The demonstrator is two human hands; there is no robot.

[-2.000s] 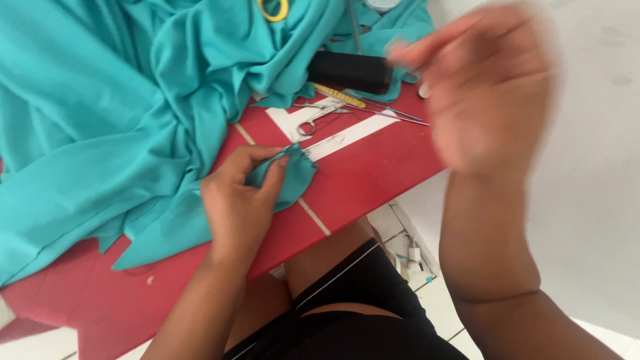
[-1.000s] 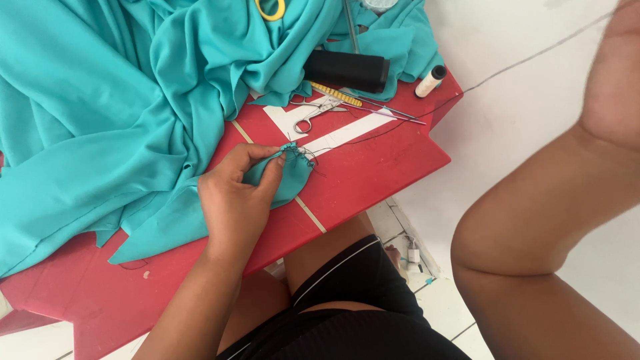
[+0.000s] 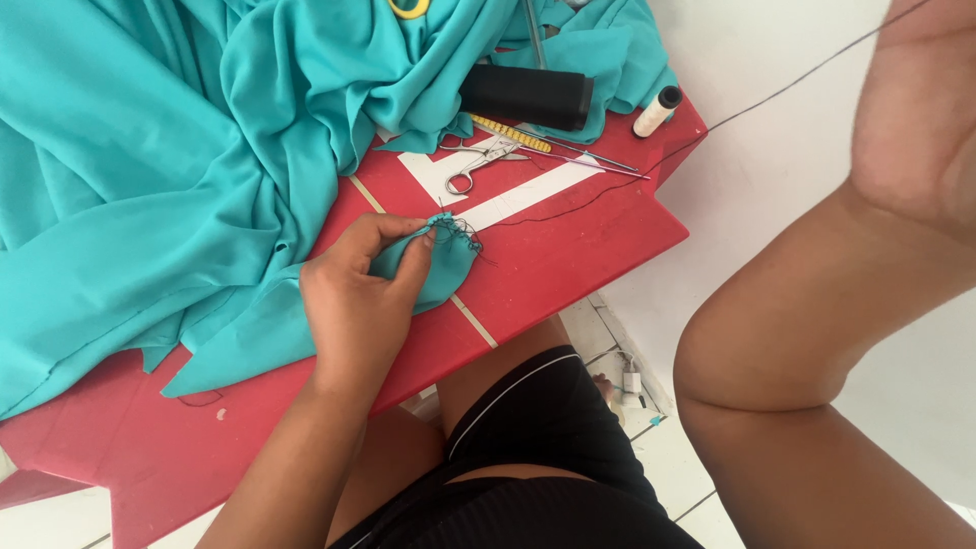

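My left hand [image 3: 366,282] pinches the edge of the turquoise fabric [image 3: 446,278] between thumb and index finger, where dark thread is stitched and looped along the rim. From there a long dark thread [image 3: 770,95] runs up to the right, past the table corner, towards my raised right hand [image 3: 919,130]. Only the palm and wrist of that hand show; its fingers are outside the frame, so its hold on the thread is hidden. Small metal scissors [image 3: 480,162] lie beyond my left hand, beside two thin metal hooks [image 3: 602,165] and a yellow patterned strip [image 3: 511,133].
A black thread cone [image 3: 526,97] lies near a small white spool with a black top [image 3: 657,112]. Bunched turquoise fabric [image 3: 152,175] covers the left and back of the red table [image 3: 564,267]. A yellow ring-shaped handle [image 3: 410,8] shows at the top. A white wall [image 3: 762,46] borders the table's right.
My right hand, blurred over the table's right side two seconds ago, has moved up and right. The dark thread now stretches across to it. My left hand keeps its pinch on the fabric.
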